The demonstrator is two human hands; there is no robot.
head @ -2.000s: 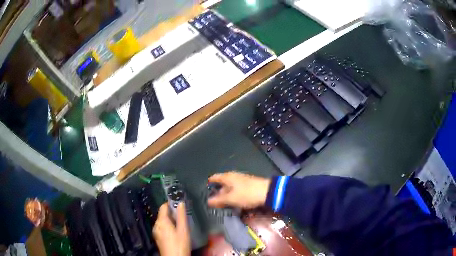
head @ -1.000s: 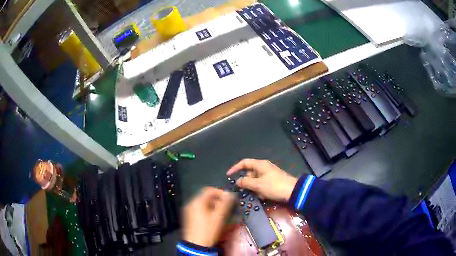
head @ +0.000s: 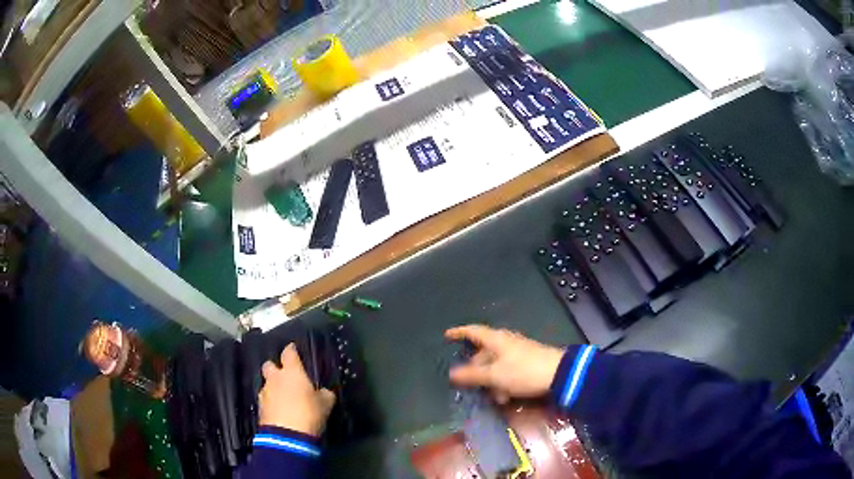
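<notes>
A black remote control (head: 489, 435), blurred, lies on the red-brown board (head: 562, 447) at the bottom, with a yellow edge piece beside it. My right hand (head: 506, 363) is over the remote's upper end, thumb and index finger apart; whether they touch it is unclear. My left hand (head: 295, 398) is on the left row of black remotes (head: 220, 402), its fingertips among them; I cannot tell if it grips one. On the right, a stack of remotes (head: 646, 243) overlaps like a fan, buttons towards the back.
Two green batteries (head: 367, 303) lie behind the left row. A printed sheet (head: 309, 267) on a wooden board (head: 449, 224) bears two black bars (head: 370, 182) and a green piece (head: 289, 203). Yellow rolls (head: 325, 65) stand behind. A clear bag (head: 824, 112) is far right; a copper-coloured jar (head: 117, 351) is left.
My left hand has moved from beside the remote at the board to the left row. My right hand has stayed near the remote's upper end. The view has shifted slightly.
</notes>
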